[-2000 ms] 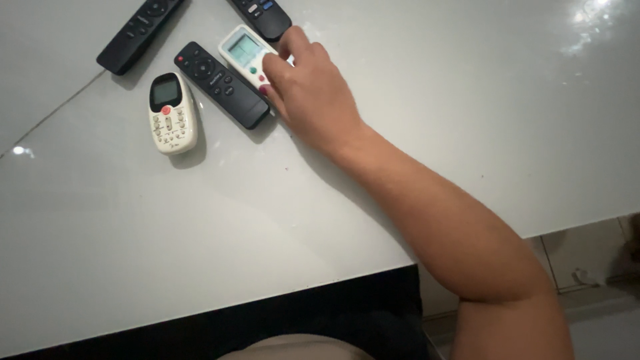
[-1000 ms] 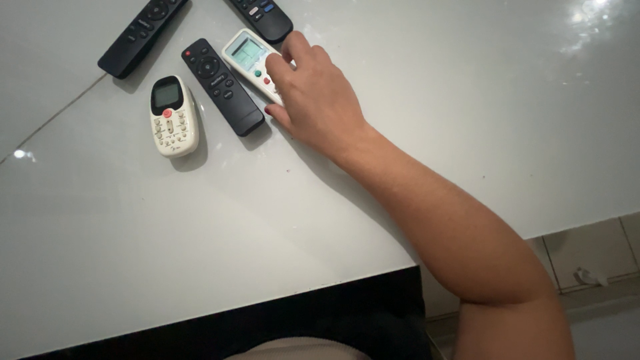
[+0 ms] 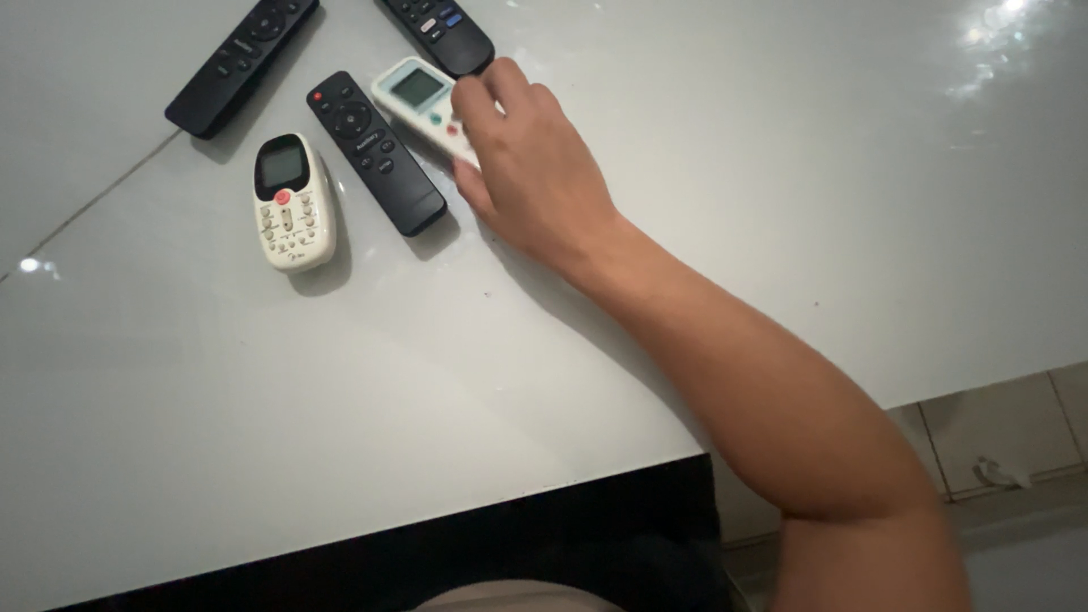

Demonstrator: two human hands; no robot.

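My right hand has its fingers around the lower part of a white air-conditioner remote on a glossy white surface. That remote's display shows plain dark grey, and a green and a red button are visible. Just left of it lies a slim black remote with a red button. Further left is a rounded cream remote with a dark-framed display. Two more black remotes, one at the upper left and one above my fingers, are cut by the frame's top. My left hand is out of view.
The white tabletop has a seam at the left and an edge running along the bottom. Below that edge is a black area. Floor tiles show at the lower right, with a small pale object on them.
The white remote's display showed markings in the earlier frames and is now blank. My right hand has stayed on that remote.
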